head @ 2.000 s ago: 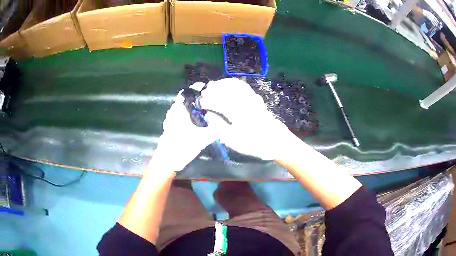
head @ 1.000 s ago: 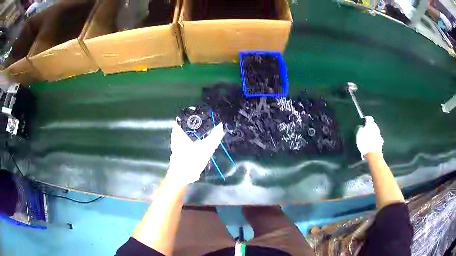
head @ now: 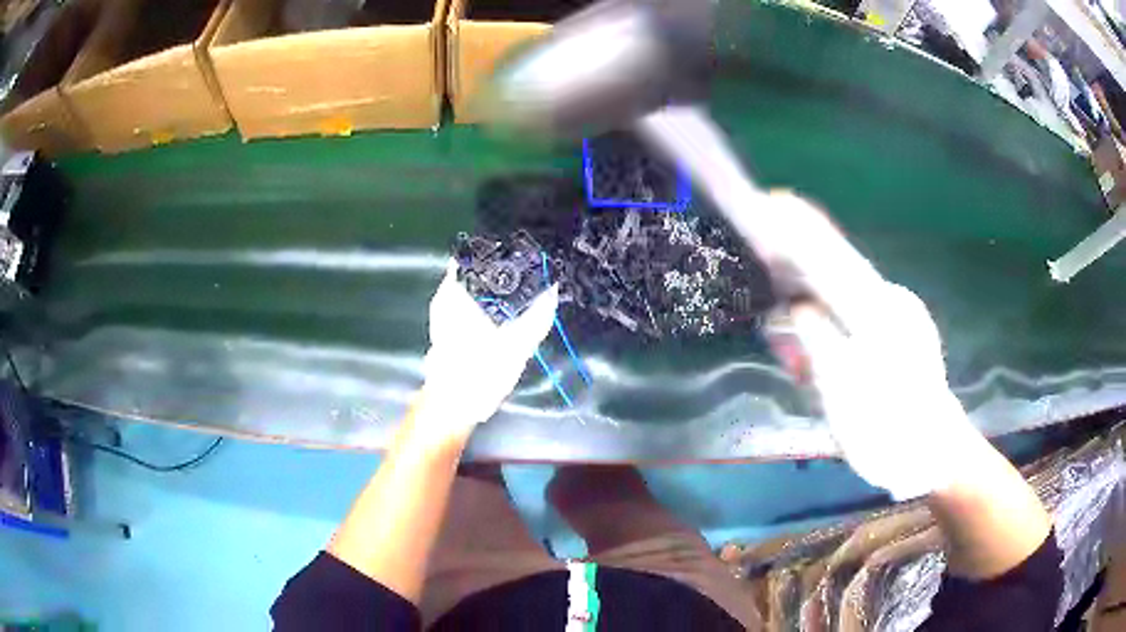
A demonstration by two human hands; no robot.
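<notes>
My left hand (head: 485, 358), in a white glove, holds a palm-sized black plastic housing (head: 504, 274) on the green bench surface, left of the dark heap. Blue lead wires (head: 564, 358) trail from it toward the bench's front edge. My right hand (head: 864, 346), also gloved, grips the handle of a hammer (head: 593, 62). The hammer is raised close to the camera, and its head is blurred. It hides part of a carton and of the blue-rimmed bin. The heap of small black parts (head: 617, 284) lies between my hands, with silvery parts (head: 698, 272) at its right.
The blue bin (head: 636, 204) with black parts stands behind the heap. Open cardboard cartons (head: 324, 80) line the back left. A black and silver machine (head: 19, 222) is at the far left. A pale metal bar (head: 1087, 243) juts in at the right. Film-wrapped cardboard (head: 852, 580) is at the lower right.
Two seconds ago both hands were together at the housing and the hammer lay on the bench. My right hand then reached the hammer and now has it raised over the bench, left of where it lay.
</notes>
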